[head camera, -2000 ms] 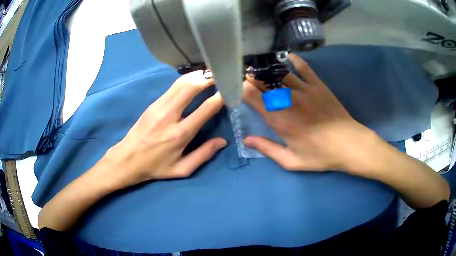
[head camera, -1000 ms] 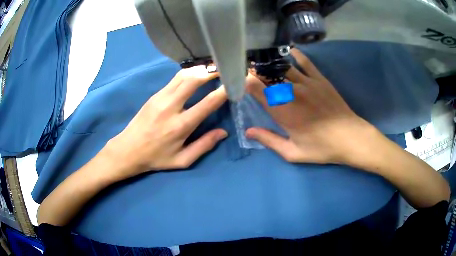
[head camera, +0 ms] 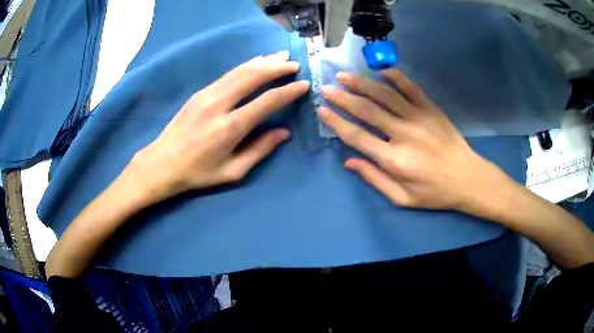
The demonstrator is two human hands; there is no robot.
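A large blue garment panel lies spread under both hands. A narrow welt strip runs upright mid-panel. A paler pocket bag piece with a whitish fuzzy edge lies right of it. My left hand is flat on the panel left of the strip, fingers apart, fingertips near it. My right hand is flat, fingers spread, fingertips on the pale piece and its fuzzy edge. The machine head stands just beyond the fingertips, with a blue knob at its right. The needle point is not clearly visible.
Stacked cut panels with dark layered edges lie at the left of the white table. A printed scale and a small black tool are at right. A blue lattice basket is below the table, beside the black-clothed lap.
The panel, strip and pale piece have shifted away toward the machine. The machine head sits higher in view. Both hands' fingertips now show, and the right fingers are more spread. More lap and basket show below.
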